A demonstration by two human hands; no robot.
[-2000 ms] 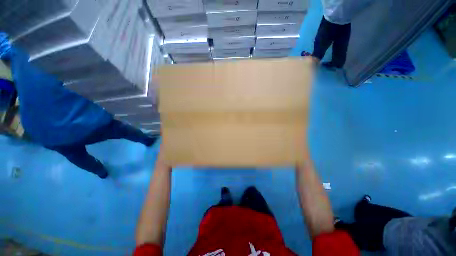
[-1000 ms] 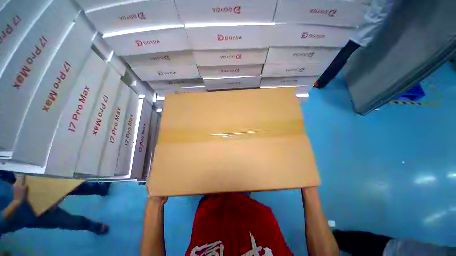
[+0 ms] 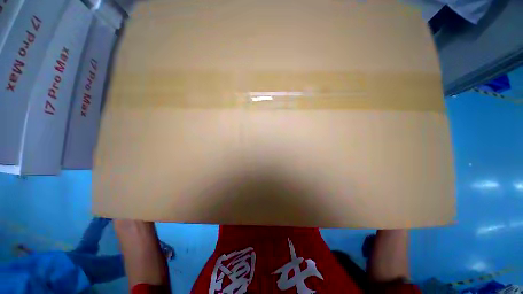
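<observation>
A large closed brown carton (image 3: pixel 275 149) with clear-brown tape across its top fills the middle of the view, close to the camera. My left hand (image 3: pixel 134 228) is at the carton's near left corner, mostly hidden under its edge. My right hand (image 3: pixel 392 236) is at the near right corner, its fingers hidden by the carton. Both hands hold the carton up in front of my red shirt.
Stacked white cartons (image 3: pixel 46 92) with red print stand on the left. A grey panel (image 3: pixel 481 54) stands at the upper right. A person in blue (image 3: pixel 51 273) is at the lower left. The blue floor (image 3: pixel 487 166) shows on the right.
The brown carton has come up much closer to the camera and hides the white stacks ahead. The stacks first came nearer. The carton stays in both my hands.
</observation>
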